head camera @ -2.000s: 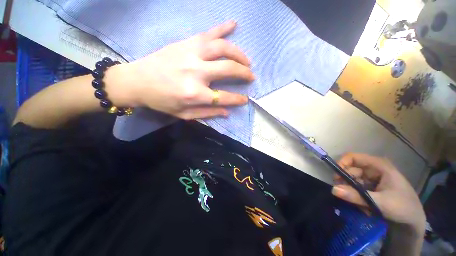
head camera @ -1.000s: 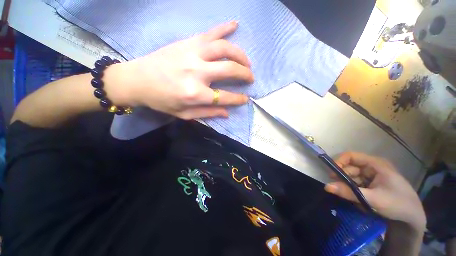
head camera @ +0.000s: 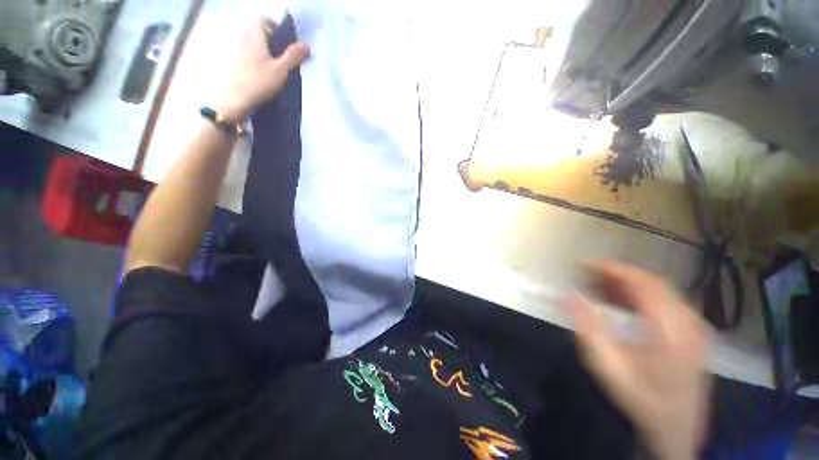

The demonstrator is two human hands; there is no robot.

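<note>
A long fabric piece (head camera: pixel 355 180) with a pale blue-grey face and a dark strip along its left side lies on the white table and hangs over its front edge onto the lap. My left hand (head camera: pixel 269 65) is at the upper left, its thumb and fingers closed on the dark edge. My right hand (head camera: pixel 633 332) is blurred at the lower right, off the fabric, with fingers apart; I see nothing held in it. The shears (head camera: pixel 709 234) lie right of it on the machine bed, blades pointing up.
The sewing machine head (head camera: pixel 620 54) stands upper right over the yellow-brown bed (head camera: pixel 557 175). A phone (head camera: pixel 788 310) is at the far right. A red box (head camera: pixel 90 199) and blue baskets (head camera: pixel 36 332) are at the left. Another machine part (head camera: pixel 67 40) is top left.
The view has shifted, showing more on the left. The shears have left my right hand and lie on the bed. My left hand has moved from flat on the cloth to its dark edge.
</note>
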